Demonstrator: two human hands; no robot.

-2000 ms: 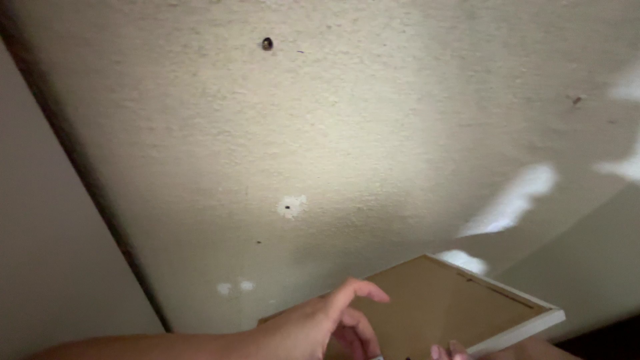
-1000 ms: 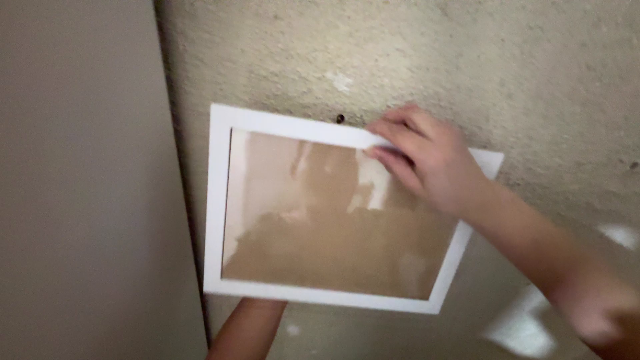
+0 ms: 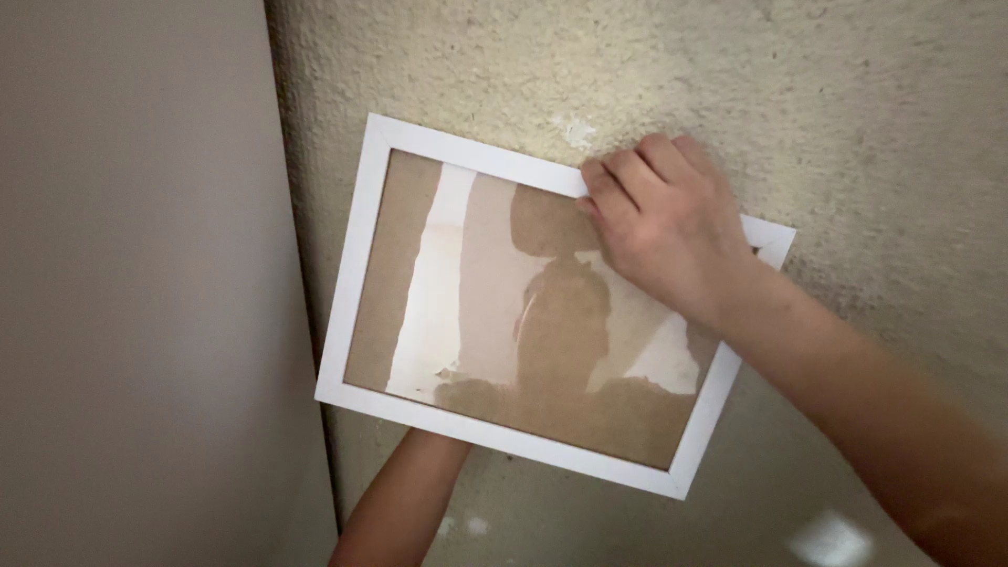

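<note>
A white picture frame (image 3: 508, 449) with a glazed front and brown backing is held tilted against or close to the textured wall (image 3: 504, 71), its right side lower. Reflections show in its glazing. My right hand (image 3: 669, 220) grips the frame's top edge right of the middle, fingers curled over it. From below, my left forearm reaches up behind the frame; the left hand itself is hidden behind it. A white filler patch (image 3: 577, 131) on the wall lies just above the top edge, left of my right hand.
A smooth, plain upright panel (image 3: 150, 276) takes up the left side, with a dark gap between it and the wall. Small pale patches (image 3: 477, 525) and a bright spot (image 3: 831, 539) lie low on the wall.
Two seconds ago the frame was low, its back showing; by one second ago its front faced me, against the wall. Since then it has tilted clockwise, and the hole seen above it is no longer visible.
</note>
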